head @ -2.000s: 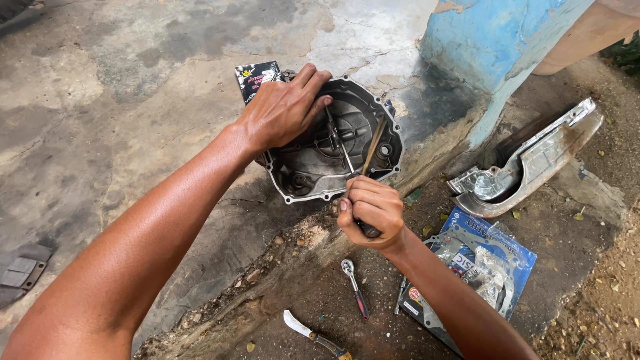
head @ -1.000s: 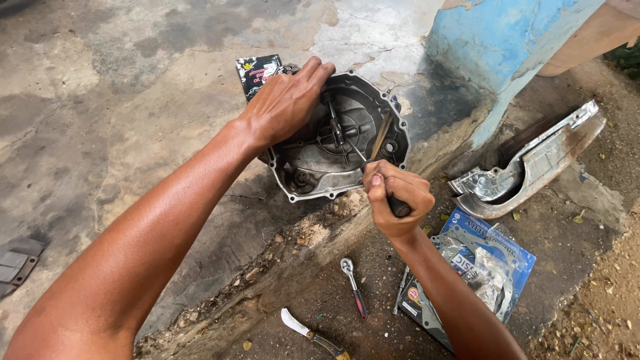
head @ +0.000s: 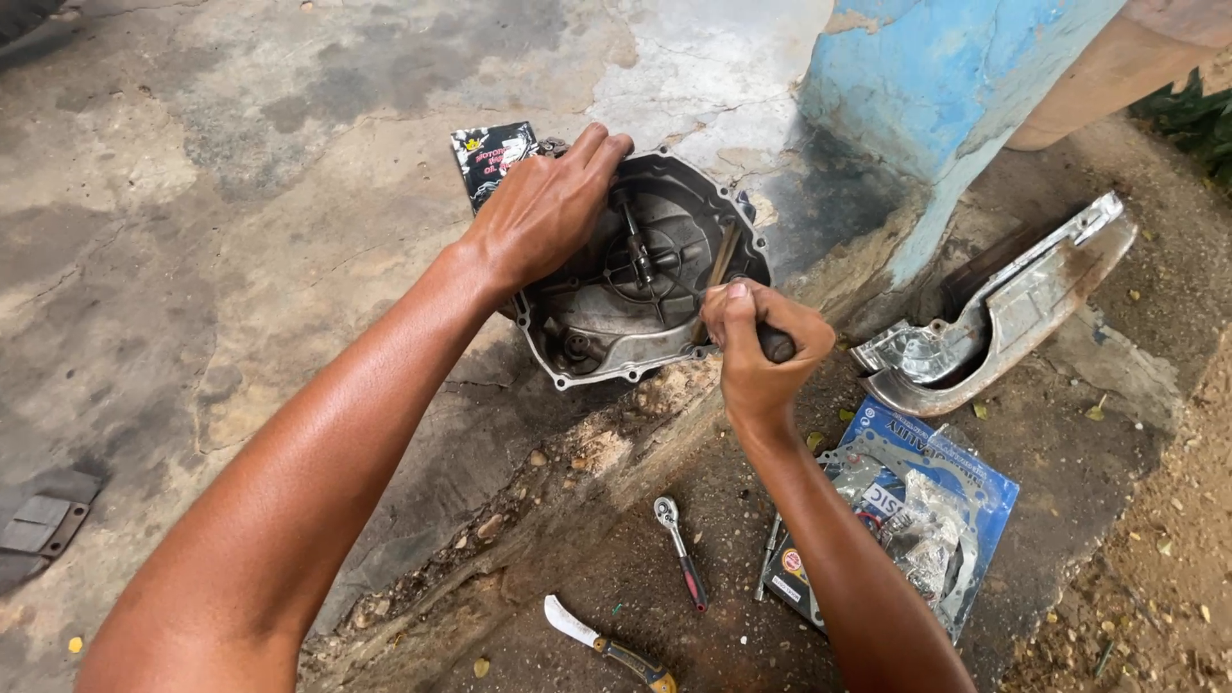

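Note:
A metal engine side cover lies open side up on the concrete, with a shaft and lever inside it. My left hand grips the cover's upper left rim; its fingertips are partly hidden. At the cover's lower right, my right hand is closed around the dark handle of a screwdriver. Its thin shank points left toward the shaft; I cannot tell whether the tip touches it. A flat brownish strip stands against the inner right wall. Under the rim at the upper left is a black printed packet.
Below the broken concrete edge lie a ratchet wrench, a curved-blade knife, a thin metal rod and a gasket set in blue packaging. A metal guard cover is at right, by a blue pillar. A dark plate lies far left.
My right hand with the screwdriver has moved right and up compared with two seconds ago. My left hand stays on the cover's rim.

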